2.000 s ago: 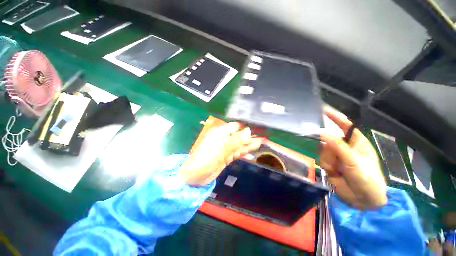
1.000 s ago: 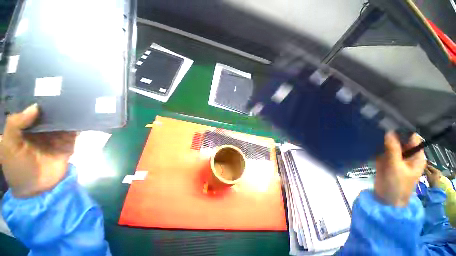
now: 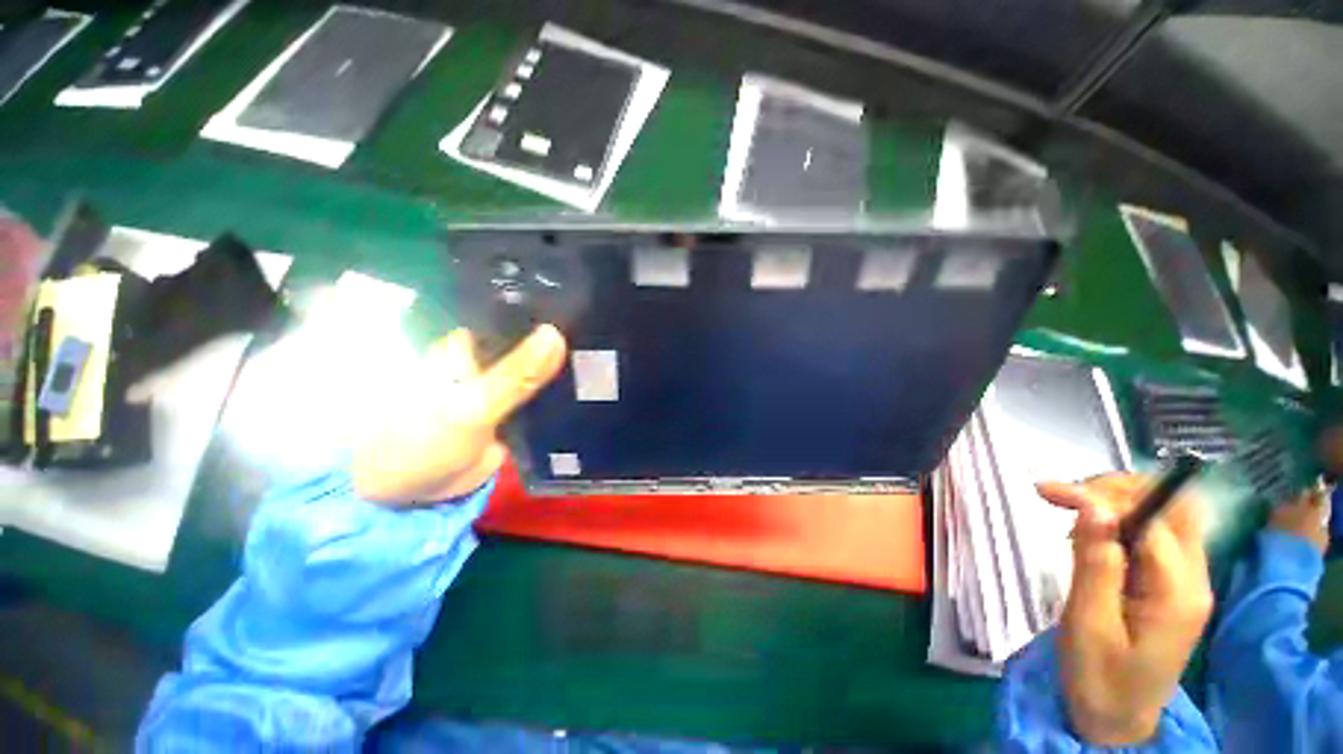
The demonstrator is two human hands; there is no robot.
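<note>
A dark back housing (image 3: pixel 766 368) with pale square patches is tilted above the orange-red mat (image 3: pixel 707 533), its long lower edge towards me. My left hand (image 3: pixel 457 413) grips its left end, thumb on the inner face. My right hand (image 3: pixel 1134 589) is right of the housing, apart from it, and holds a dark pen-like tool, likely tweezers (image 3: pixel 1164 498). The tool's tip cannot be made out. The housing hides most of the mat and whatever stands behind it.
A stack of housings and white sheets (image 3: pixel 1016 501) stands right of the mat. Housings on white sheets (image 3: pixel 567 118) lie on the green conveyor behind. A black cloth (image 3: pixel 199 309) and yellow item (image 3: pixel 92 361) lie left. Another person's blue sleeve (image 3: pixel 1270 619) is at far right.
The housing in my left hand at the upper left is gone from there. The other, earlier in my right hand, appears now above the mat in my left hand. My right hand has let go.
</note>
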